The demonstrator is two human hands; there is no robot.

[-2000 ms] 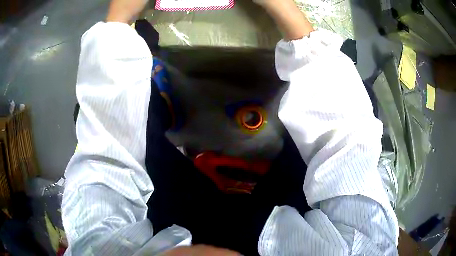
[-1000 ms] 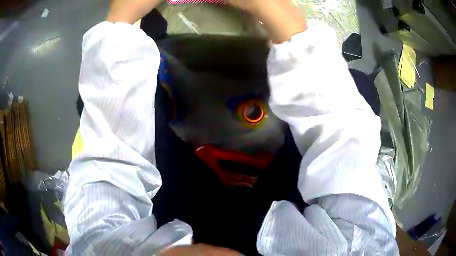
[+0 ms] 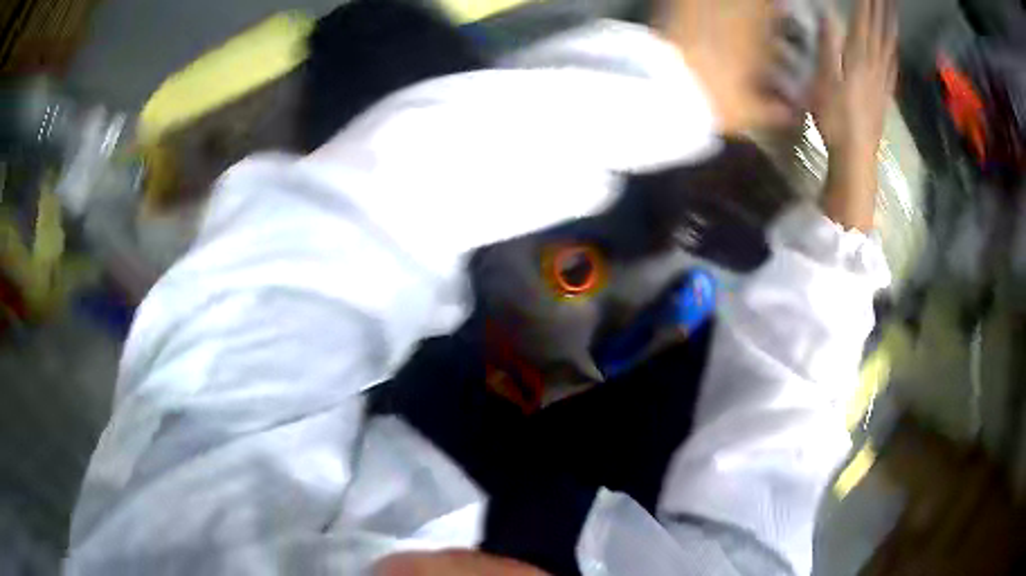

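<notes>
My left hand (image 3: 726,62) is at the upper right, strongly blurred, with its arm stretched across the view. My right hand (image 3: 861,101) is close beside it on the right, fingers straight and apart. A blurred, shiny whitish-dark thing (image 3: 797,45) lies between the hands; I cannot tell what it is or whether it is held. A tape roll with an orange ring (image 3: 551,271) lies between my legs, below the hands. A blue shape (image 3: 695,299) is to its right.
A red thing (image 3: 512,371), perhaps a stool, is low between my legs. A blurred yellow strip (image 3: 219,73) is at the upper left. Yellow pieces (image 3: 857,470) and a brown area (image 3: 945,506) are at the lower right. An orange-red thing (image 3: 962,101) is at the upper right.
The view has turned and blurred. Both arms have swung toward the upper right. The carton with the pink-bordered label has left its place at the top.
</notes>
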